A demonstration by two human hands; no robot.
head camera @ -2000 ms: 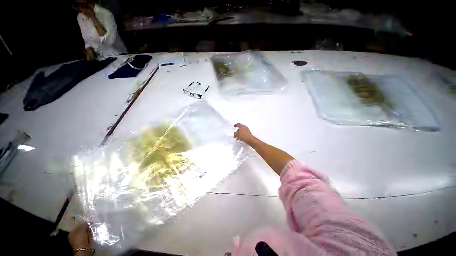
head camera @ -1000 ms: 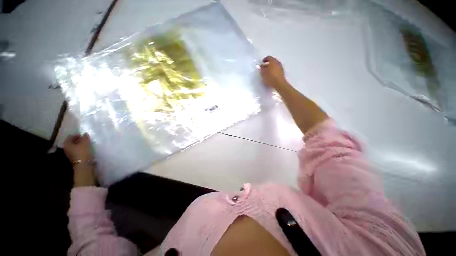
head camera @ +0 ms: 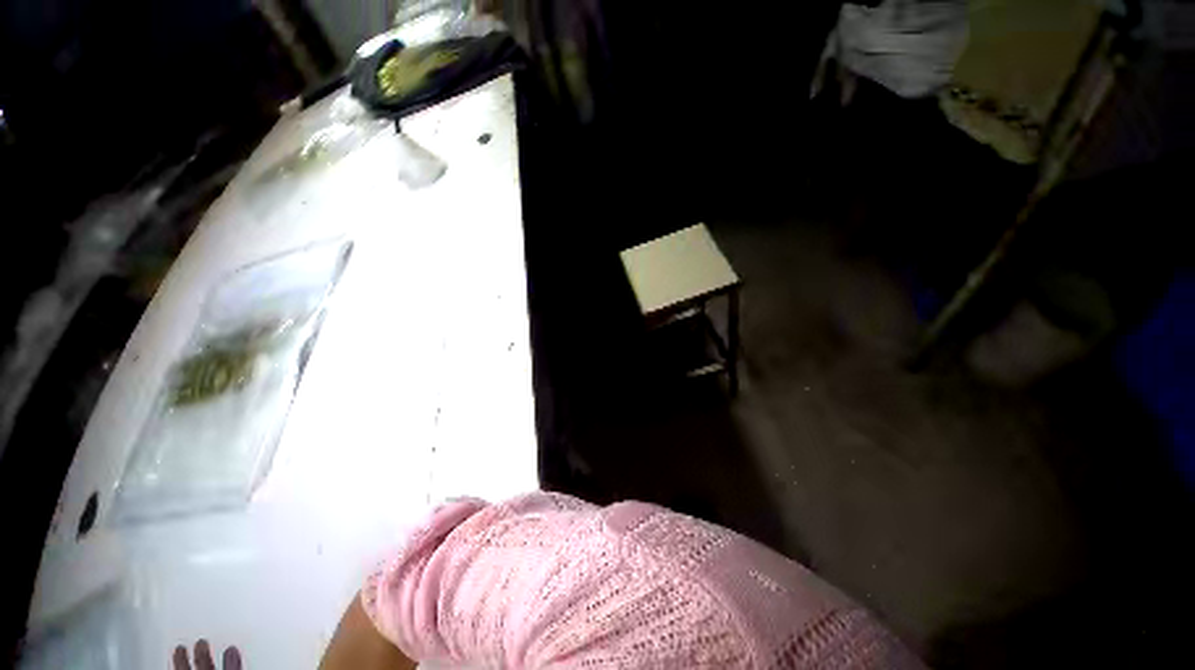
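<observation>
A filled clear plastic bag (head camera: 236, 367) with a dark gold print lies flat on the white table at the left. Part of another clear bag (head camera: 85, 635) shows at the lower left. At the bottom edge a few spread bare fingertips show, holding nothing visible; the rest of that hand is cut off, and I cannot tell whether it is my left or right. My right forearm, in a pink knit sleeve, runs out of the bottom edge. No other part of a hand shows.
The white table (head camera: 459, 380) has its near edge down the middle of the view. A white bottle (head camera: 419, 162), another clear bag (head camera: 308, 160) and a dark garment with gold print (head camera: 426, 72) are at its far end. A stool (head camera: 680, 270) stands right of it. Cloths hang at upper right.
The view has swung to the right, towards the table's end and the stool. The large gold-printed sheet, held by both hands a second ago, is out of view.
</observation>
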